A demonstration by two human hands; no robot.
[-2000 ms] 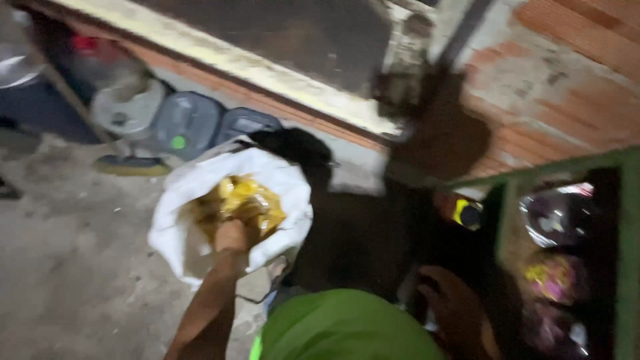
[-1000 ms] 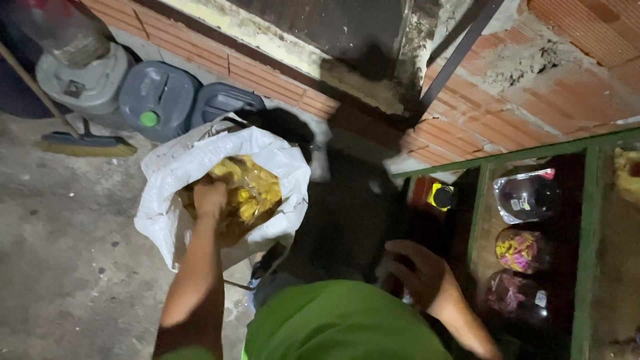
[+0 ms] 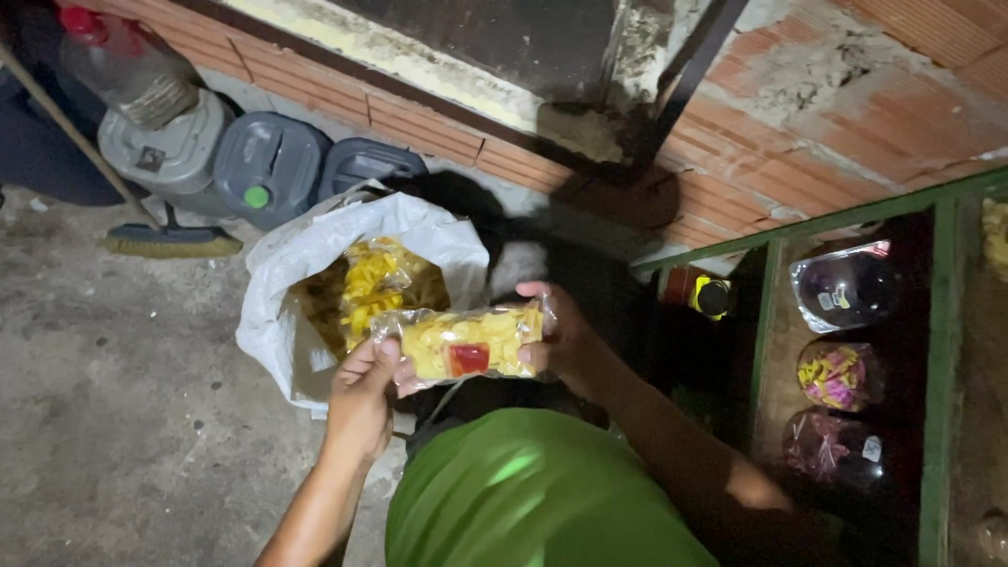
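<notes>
A clear plastic packet of pale yellow chips [image 3: 429, 346], with a small red sachet or label on it, lies stretched between my two hands. My left hand [image 3: 366, 394] pinches its left end, and my right hand [image 3: 567, 339] holds the right end. Just beyond the packet stands a white woven sack [image 3: 268, 315], its mouth wide and its rim folded out. Inside it lie more clear packets with yellow contents [image 3: 374, 276]. The lower part of the sack is partly hidden by my hands and the packet.
Grey plastic jerrycans [image 3: 272, 161] line the brick wall [image 3: 425, 126], a large clear bottle with a red cap [image 3: 130, 71] on one. A broom [image 3: 169, 240] rests on the concrete floor. At right, green-framed shelves [image 3: 937, 354] hold clear jars [image 3: 839, 374].
My left hand has come out of the sack with a packet of chips. My right hand, holding nothing visible before, has moved up and now grips the packet's other end.
</notes>
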